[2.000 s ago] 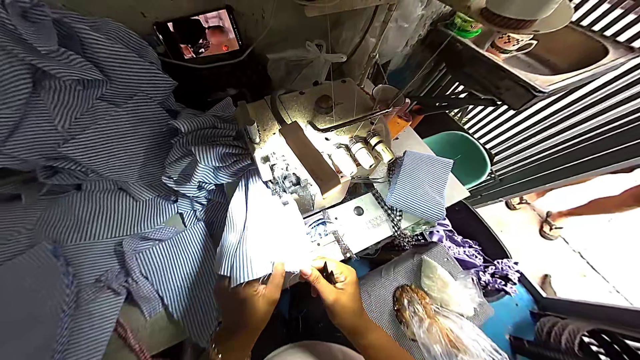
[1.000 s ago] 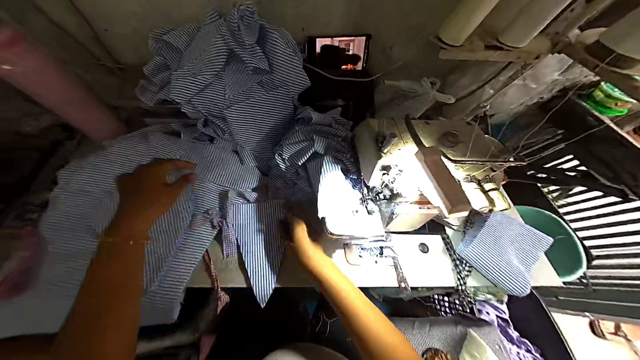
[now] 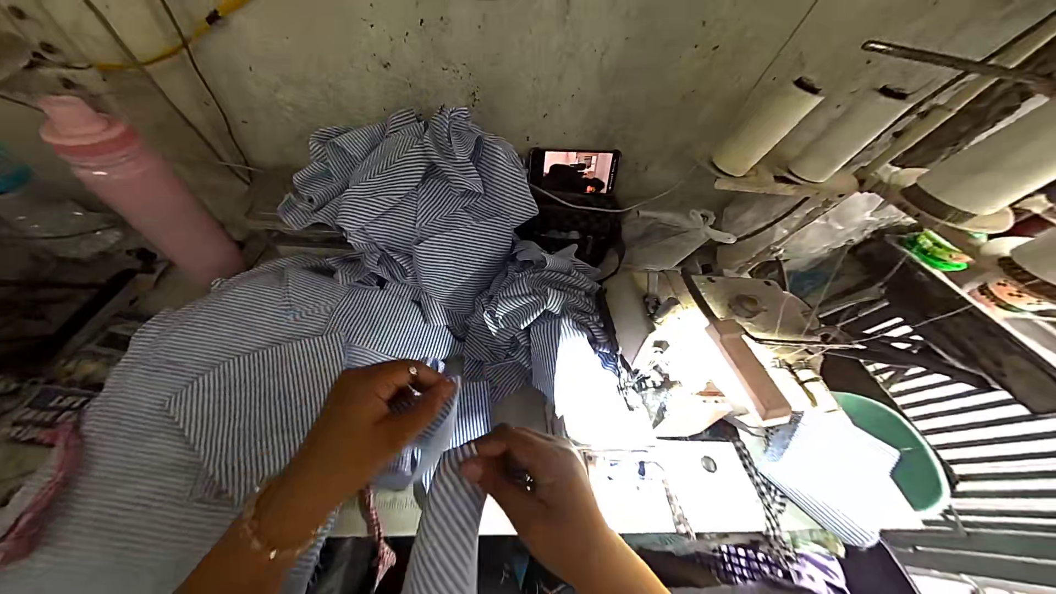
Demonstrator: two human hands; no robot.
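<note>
My left hand [image 3: 384, 421] pinches an edge of blue-and-white striped fabric between thumb and fingers, over the pile at the table's front. Just to its right, my right hand [image 3: 532, 487] grips a striped fabric piece [image 3: 450, 528] that hangs down past the table edge. Behind both hands lies a large heap of the same striped cloth [image 3: 429, 198], with flat layers [image 3: 264, 404] spread to the left. On the right stands a sewing machine [image 3: 734, 330], its lamp glare washing out the cloth beside its needle area. Something small and dark shows among my right fingers; I cannot tell what.
A lit phone [image 3: 575, 172] leans at the wall. A pink bottle [image 3: 148, 190] stands at the left. Right of the machine are folded striped cloth [image 3: 833, 470] and a green basin [image 3: 907, 454]. Thread cones [image 3: 767, 128] sit at the upper right. Checkered fabric [image 3: 771, 565] lies below the machine bed.
My hands have come together, both now on striped fabric; one second ago they were apart over the pile. Two seconds ago they were at cloth in front of the machine. The view has swung left.
</note>
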